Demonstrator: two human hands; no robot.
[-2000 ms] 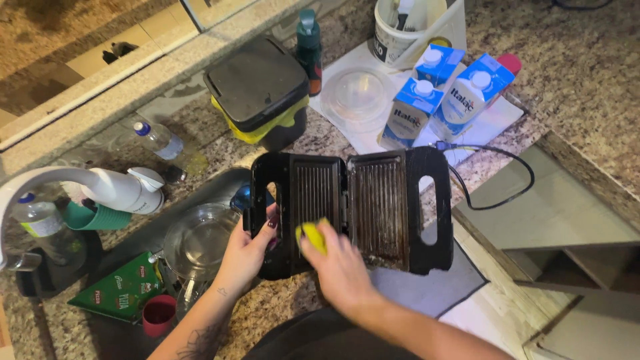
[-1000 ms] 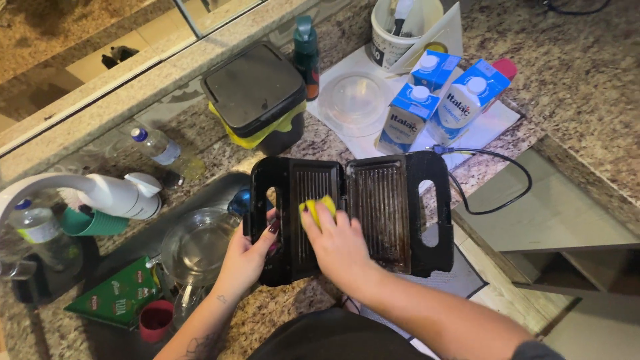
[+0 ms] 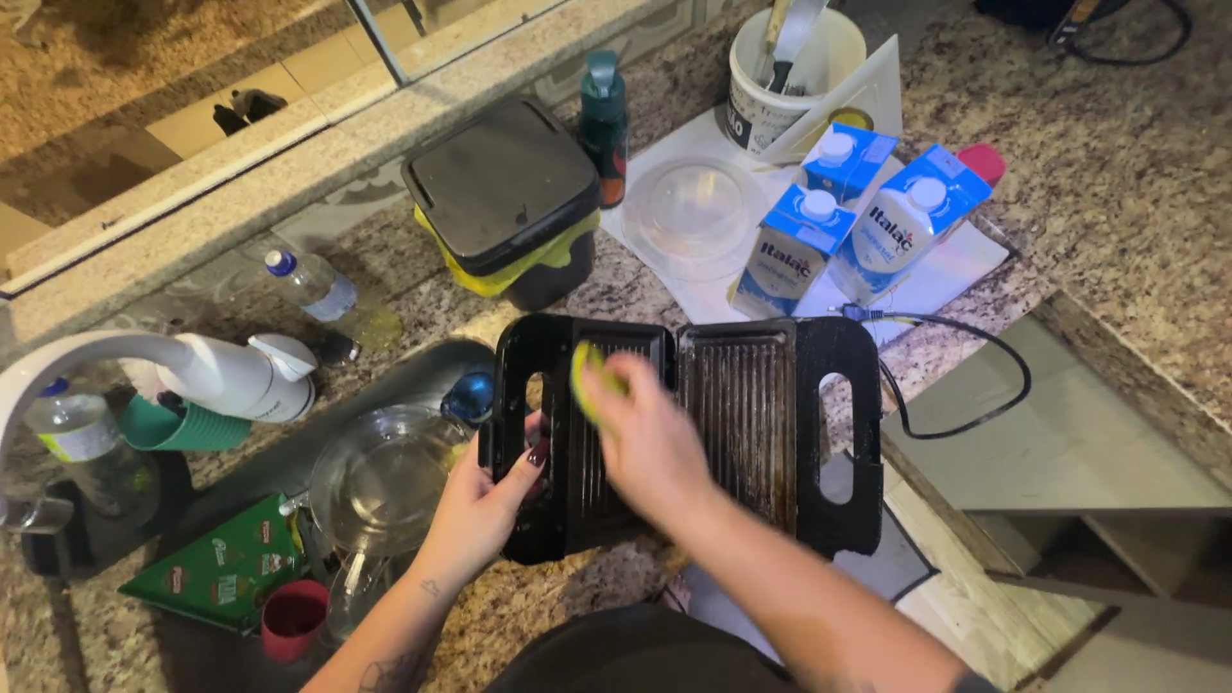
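A black electric sandwich grill (image 3: pixel 736 423) lies opened flat, with its two ridged plates facing up; residue shows on the right plate. My left hand (image 3: pixel 491 500) grips its left handle, the thumb over the edge and the other fingers partly hidden beneath. In my right hand (image 3: pixel 650 433), blurred by motion, is a yellow sponge (image 3: pixel 587 380), at the upper part of the left plate. The grill's black power cord (image 3: pixel 1001 423) loops out to the right.
Left of the grill is a sink with a glass bowl (image 3: pixel 380 481), a red cup (image 3: pixel 292 621) and a green package (image 3: pixel 226 568). Behind stand a lidded black bin (image 3: pixel 505 183), a dark green bottle (image 3: pixel 603 125), milk cartons (image 3: pixel 789 250) and a white bucket (image 3: pixel 751 106).
My right hand has moved with the sponge towards the upper left of the left plate. My left hand keeps its hold on the handle.
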